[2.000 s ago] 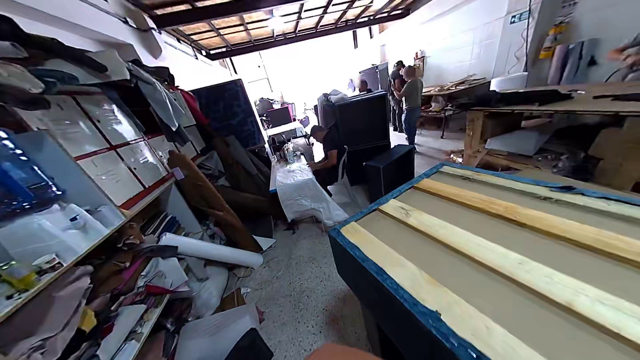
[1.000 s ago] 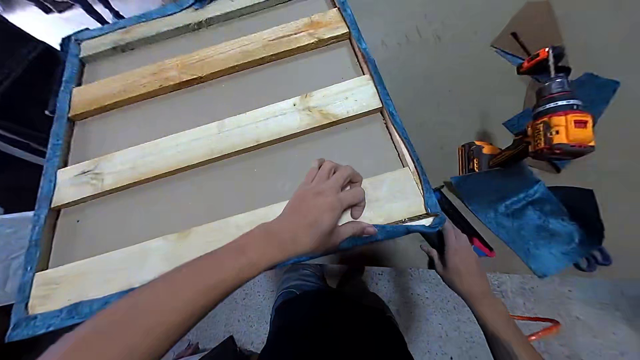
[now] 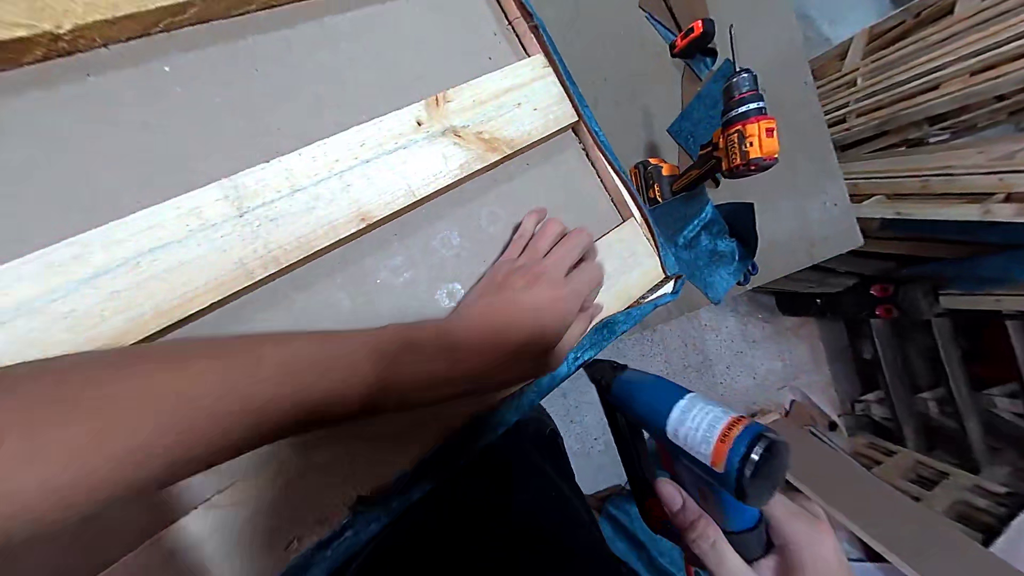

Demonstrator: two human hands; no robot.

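Note:
My left hand (image 3: pixel 536 280) lies palm down across the end of a pale wooden slat (image 3: pixel 632 268) and the board beside it, near the corner of a slatted frame edged in blue fabric (image 3: pixel 596 340). Below that edge, my right hand (image 3: pixel 760 528) grips a blue pneumatic staple gun (image 3: pixel 688 424) by its handle. The gun's dark nose points up and left, close to the blue fabric edge; whether it touches cannot be told. Another wooden slat (image 3: pixel 320 200) runs across the frame above my left forearm.
An orange and black cordless drill (image 3: pixel 744 144) stands beyond the frame's edge on a grey-brown board (image 3: pixel 808 216). Near it lie blue fabric scraps (image 3: pixel 700 248) and an orange-black tool (image 3: pixel 692 38). Wooden strips (image 3: pixel 928 96) are stacked at the right, above a speckled floor (image 3: pixel 720 352).
The blue staple gun is now in my right hand, which was at the fabric corner one second ago. My left hand has flattened beside the corner. The view has shifted strongly.

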